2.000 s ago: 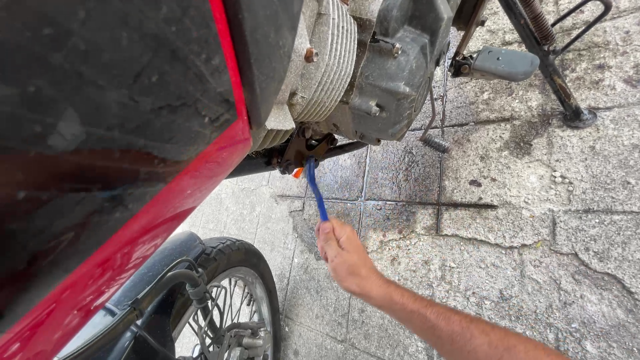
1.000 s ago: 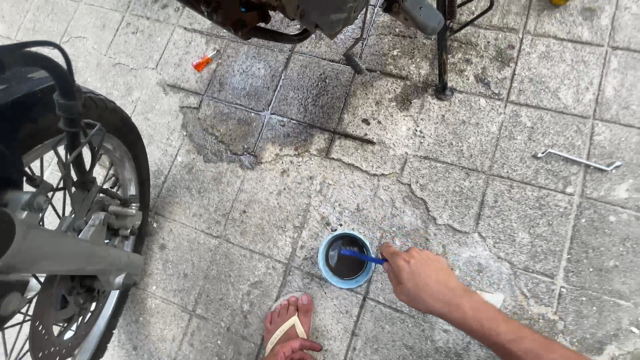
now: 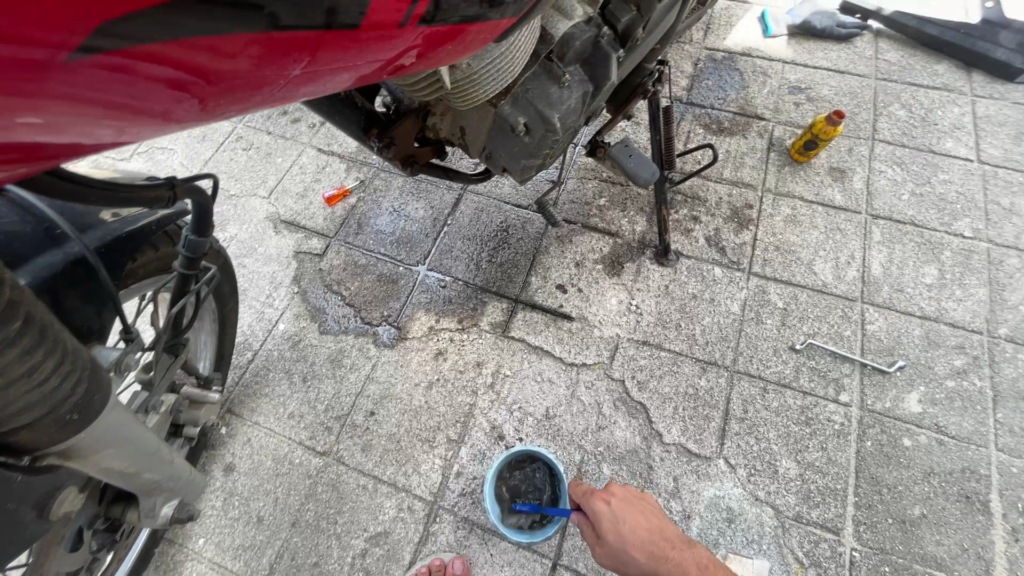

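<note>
My right hand (image 3: 628, 524) grips the handle of a blue brush (image 3: 544, 510), low in the view and right of centre. The brush's head lies over or in the dark liquid inside a light blue round bowl (image 3: 490, 512), which stands on the paving. Above them is the motorcycle's dark, grimy engine casing (image 3: 552, 120), with the finned cylinder (image 3: 488, 76) beside it. The paving under the engine has dark wet stains (image 3: 488, 240). My left hand is out of view.
Front wheel (image 3: 228, 304) at left, red bodywork (image 3: 240, 72) above. An orange-handled screwdriver (image 3: 340, 193), side stand (image 3: 661, 176), yellow bottle (image 3: 816, 138), double-ended wrench (image 3: 850, 356) and glove (image 3: 828, 22) are on or touching the paving. Toes (image 3: 444, 566) show at the bottom edge.
Two seconds ago my right hand held the brush up against the underside of the engine; now it is down at the bowl. The view has shifted.
</note>
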